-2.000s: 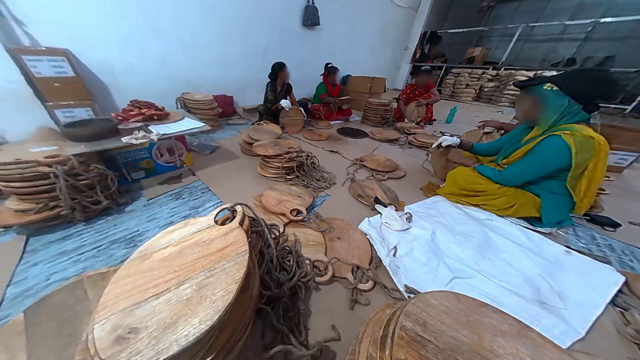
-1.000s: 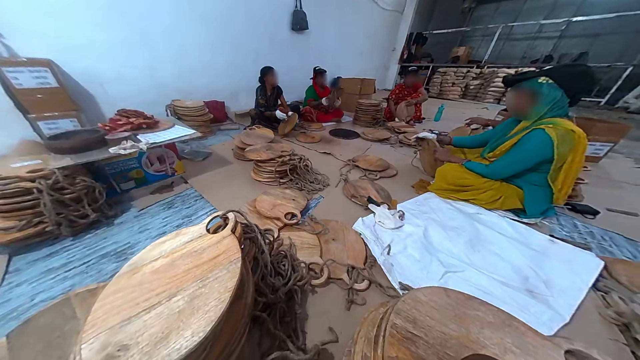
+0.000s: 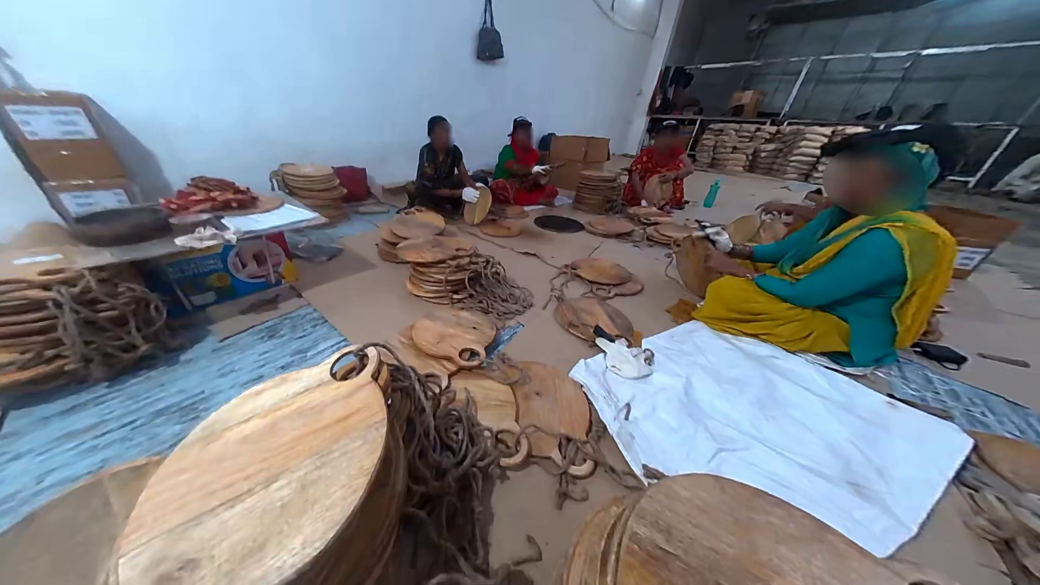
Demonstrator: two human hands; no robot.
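Neither my left hand nor my right hand shows in the head view. Closest to me, at the lower left, stands a stack of round wooden boards with ring handles [image 3: 260, 471]. Brown cords [image 3: 447, 455] hang in a tangle along its right side. A second stack of round wooden boards [image 3: 731, 536] is cut off by the bottom edge. Between and beyond them, more round boards [image 3: 552, 398] lie on the floor covering. A white cloth sheet [image 3: 780, 422] is spread at the right, with a white glove [image 3: 626, 357] at its upper left corner.
At the right a person [image 3: 845, 260] sits holding a round board [image 3: 695, 264]. Several people sit by the back wall, one with a board. At the left, a low table [image 3: 106, 253] stands beside a corded board stack [image 3: 73, 325]. Mid-floor is another board stack [image 3: 443, 272].
The view has shifted slightly. The seated person at the right has drawn the hands closer in around a board. The near stacks and the white sheet have not plainly moved.
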